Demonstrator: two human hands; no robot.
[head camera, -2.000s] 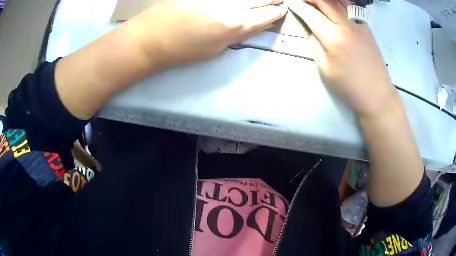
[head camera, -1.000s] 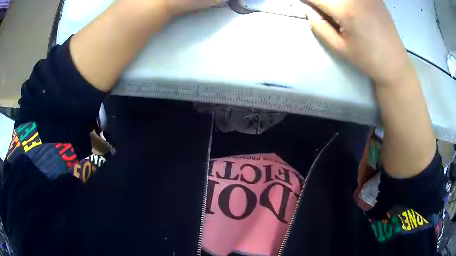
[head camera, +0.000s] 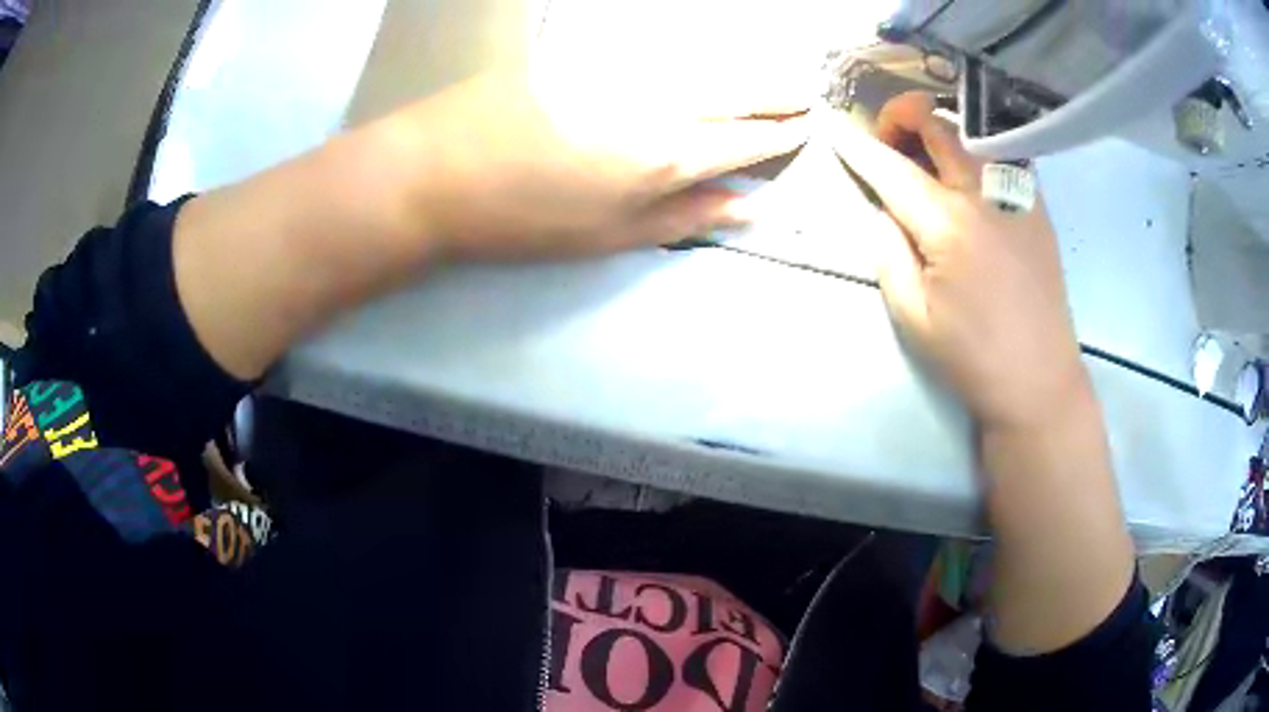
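Note:
A tan cloth panel (head camera: 413, 63) lies on the white machine table, left of the needle area; lamp glare washes out much of it. The presser foot area (head camera: 846, 86) of the sewing machine (head camera: 1099, 70) shows as small metal parts at the glare's edge. My left hand (head camera: 612, 174) lies over the cloth, its fingers pointing right to just below the foot, partly bleached by glare. My right hand (head camera: 967, 251) is right of the foot, with fingertips close to it and to my left fingertips. Whether either hand grips the cloth cannot be told.
The machine table (head camera: 668, 362) has a printed ruler along its front edge. A small pale ridged knob (head camera: 1008, 187) sits just above my right hand. A dark seam line crosses the table under my hands. Blurred cables and items show at the right edge.
The view has tilted up, so the machine head and needle area now show. My hands came back into fuller view, fingertips together near the foot; one second ago they were wider apart.

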